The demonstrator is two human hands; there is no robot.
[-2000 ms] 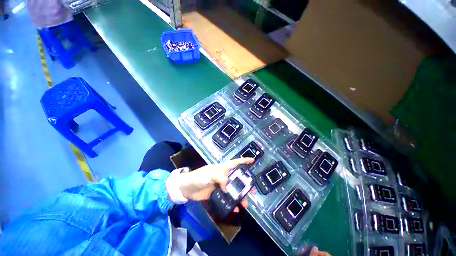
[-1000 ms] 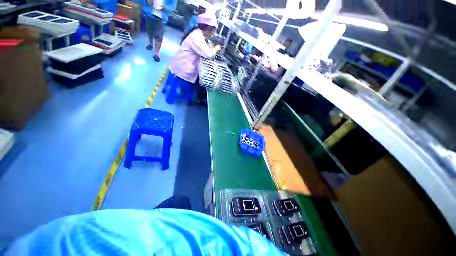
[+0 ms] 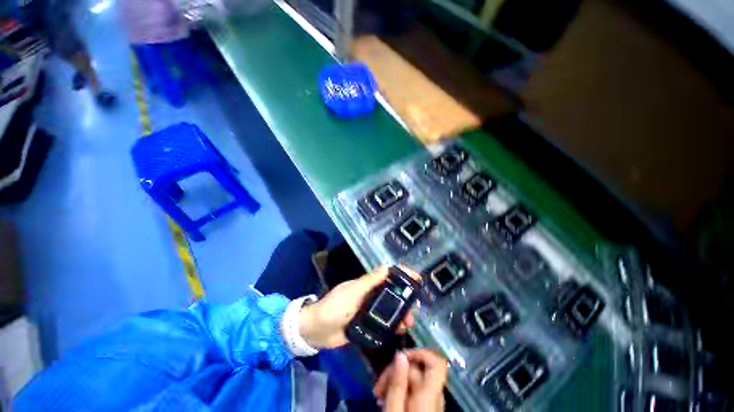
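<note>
My left hand (image 3: 334,315), in a blue sleeve with a white cuff, holds a black device unit (image 3: 385,307) with a pale square outline on its face, above the bench's near edge. My right hand (image 3: 414,380) is just below it, cut off by the bottom edge, fingers bent together; whether they hold anything is unclear. A clear blister tray (image 3: 348,211) lies beside my hands with two rows of similar black units (image 3: 487,318). One back-row pocket (image 3: 527,264) shows only a fainter shape.
Another tray of units (image 3: 656,322) lies at the right, blurred. A blue bin of small parts (image 3: 348,90) and a cardboard sheet (image 3: 422,92) are farther up the green bench (image 3: 282,105). A blue stool (image 3: 189,165) stands on the floor at left; people show at top left.
The view has swung down from the line to the tray, bringing both hands into view. Compared with two seconds ago, the fainter pocket is one place farther right and my right hand shows more.
</note>
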